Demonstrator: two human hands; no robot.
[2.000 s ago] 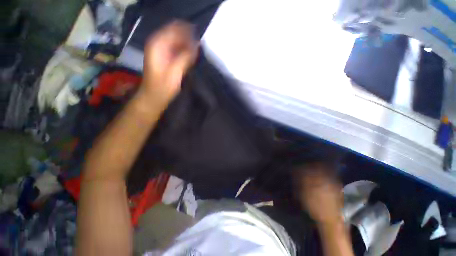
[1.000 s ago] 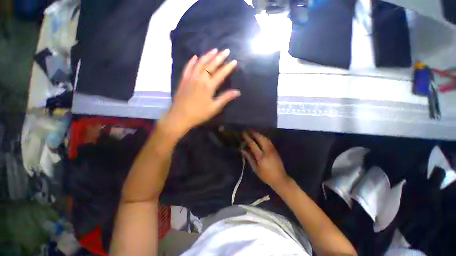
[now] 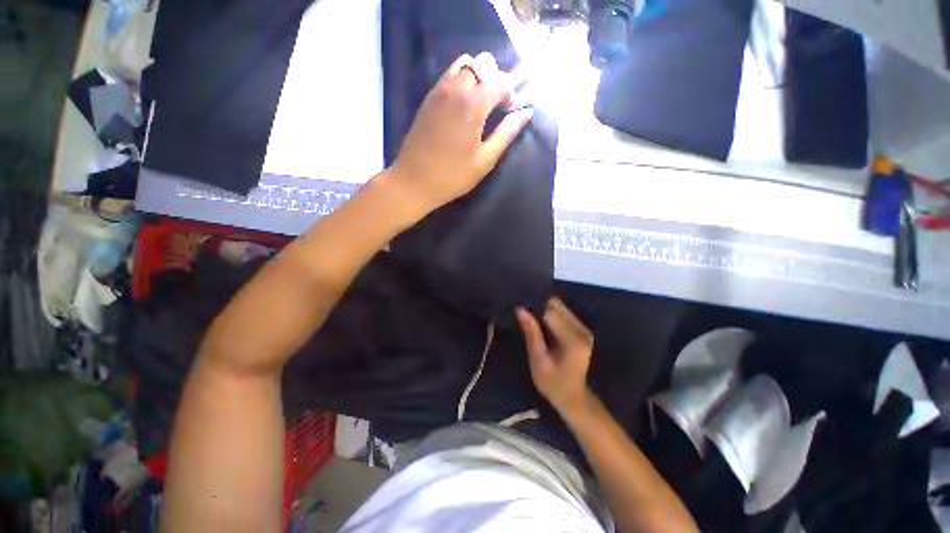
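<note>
A large black cloth panel [image 3: 479,229] lies on the white table and hangs over its front edge. Its upper part reaches up beside the presser foot and needle area, where lamp glare hides detail. My left hand [image 3: 458,135] lies on the panel just left of the glare, thumb and fingertips pinching the cloth. My right hand [image 3: 558,349] is below the table edge and pinches the panel's lower right corner between thumb and fingers. Part of the dark machine head [image 3: 609,36] shows at the top.
Black cut panels lie right of the needle [image 3: 677,78], farther right [image 3: 825,94] and at left [image 3: 214,94]. A blue item [image 3: 886,198] and snips [image 3: 905,250] lie at right. Black cloth [image 3: 344,333] covers my lap and a red basket [image 3: 309,458]. Silvery pieces [image 3: 750,416] lie lower right.
My left hand has moved up and right, from flat on the panel to a pinch near the needle. My right hand has moved slightly down and now holds the panel's lower corner.
</note>
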